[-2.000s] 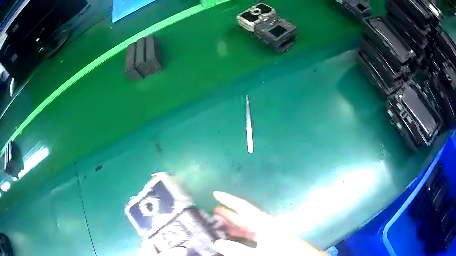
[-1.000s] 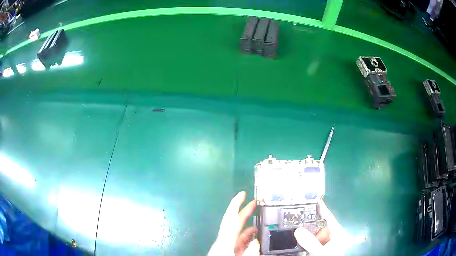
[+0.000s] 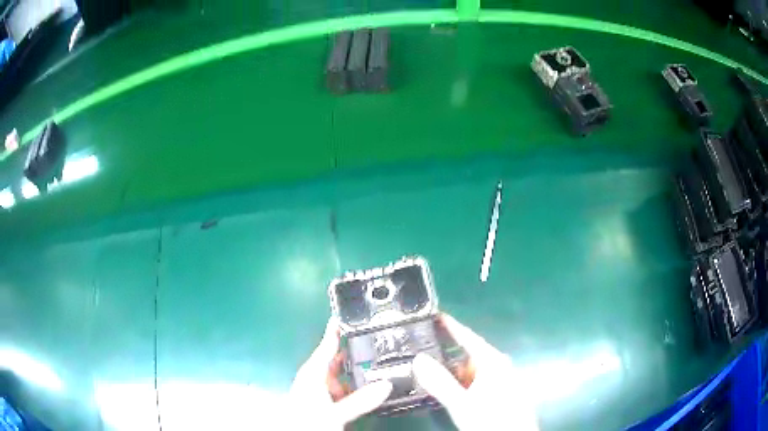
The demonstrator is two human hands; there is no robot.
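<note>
An opened two-part camera (image 3: 383, 295) is held over the bench at the bottom centre. Its upper half has a pale edge, dark panels and a round centre. Its lower half is dark grey, partly covered by both thumbs. My left hand (image 3: 337, 379) grips its left side. My right hand (image 3: 472, 370) grips its right side. Both hands look overexposed. Silvery tweezers (image 3: 492, 231) lie on the bench to the right of the camera.
Dark blocks (image 3: 359, 61) and two open cameras (image 3: 581, 97) lie on the darker green strip. Another dark block (image 3: 44, 153) is at far left. Stacked black covers (image 3: 726, 286) stand at right, above a blue bin (image 3: 707, 391).
The camera has turned in my hands; its upper half now shows the round centre instead of the bright inner side seen a second ago. The view has swung left and right between frames.
</note>
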